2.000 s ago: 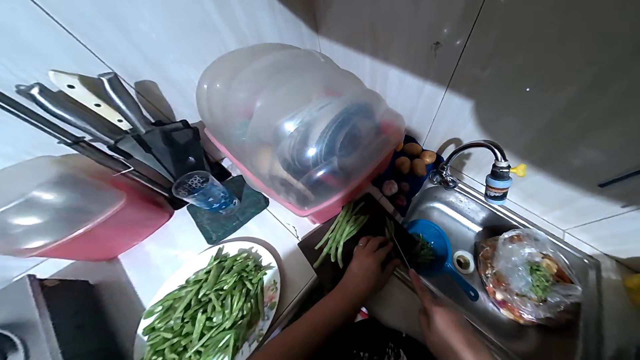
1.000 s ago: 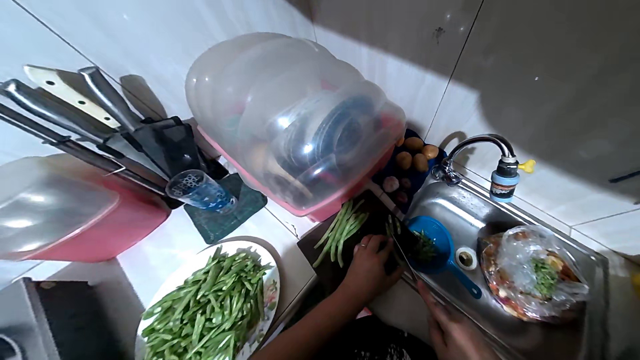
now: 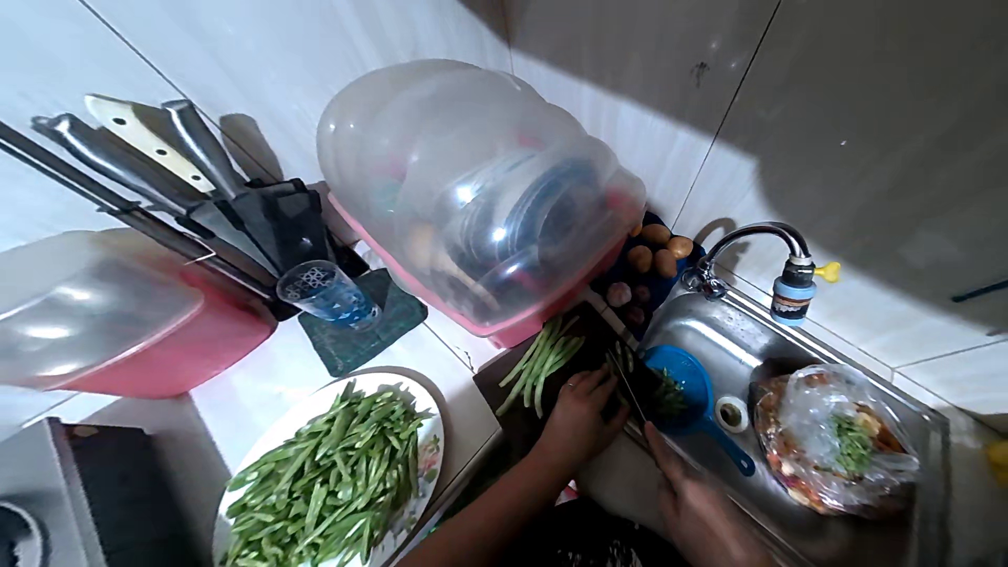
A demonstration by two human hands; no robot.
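Note:
My left hand [image 3: 581, 413] lies on a dark cutting board [image 3: 504, 386], its fingers bent against something too small and shaded to tell. My right hand [image 3: 681, 480] grips a kitchen knife [image 3: 628, 386], whose blade stands over the board just right of my left fingers. Whole green beans [image 3: 543, 364] rest on the board beyond my left hand. Small green pieces [image 3: 669, 391] lie in a blue plastic strainer [image 3: 693, 374] at the sink's near side, right of the blade. A floral white plate [image 3: 431, 441] at the lower left holds a heap of sliced green beans [image 3: 331, 480].
A pink dish rack with a clear cover [image 3: 472, 197] stands behind the board, potatoes [image 3: 654, 248] beside it. The steel sink [image 3: 732, 339] holds a plastic bag of scraps [image 3: 835, 441] under a faucet [image 3: 756, 230]. Left are a knife holder [image 3: 295, 220] and a patterned glass [image 3: 331, 295].

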